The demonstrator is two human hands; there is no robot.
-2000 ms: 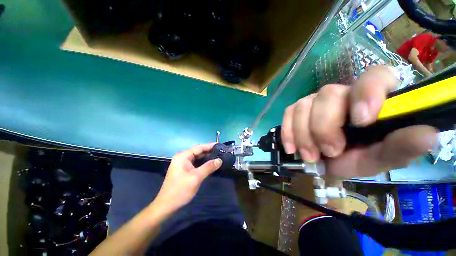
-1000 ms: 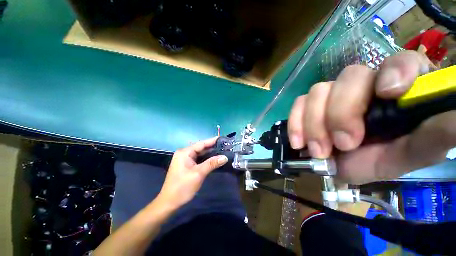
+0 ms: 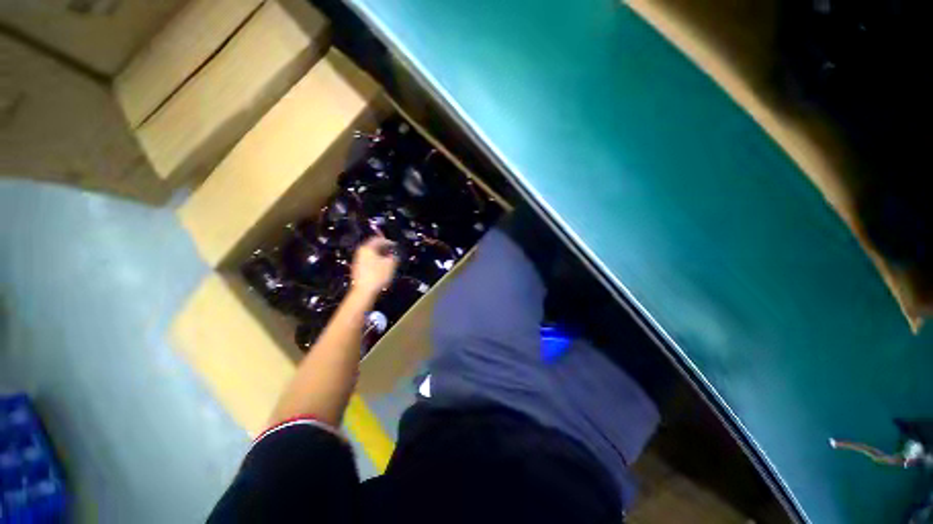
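Observation:
My left hand (image 3: pixel 375 263) reaches down into the open floor carton (image 3: pixel 281 154). It is small and blurred, over black round motor housings (image 3: pixel 414 182) with thin wires and some silvery parts. Whether its fingers hold a housing cannot be told. My right hand is not in view. At the lower right edge, a thin wire (image 3: pixel 864 448) with a pale tip runs to a partly cut-off metallic and dark thing that I cannot identify.
The green bench (image 3: pixel 614 174) runs diagonally on the right. A large carton (image 3: pixel 880 276) with dark contents stands at its far right. Closed cartons (image 3: pixel 215 92) stand beyond the floor carton. A blue crate (image 3: pixel 26 461) is at the lower left. My legs are beside the floor carton.
The view has swung left to the floor carton. My left hand has left the screwdriver nose and is now in the carton. My right hand and the screwdriver's yellow-banded body have gone out of view.

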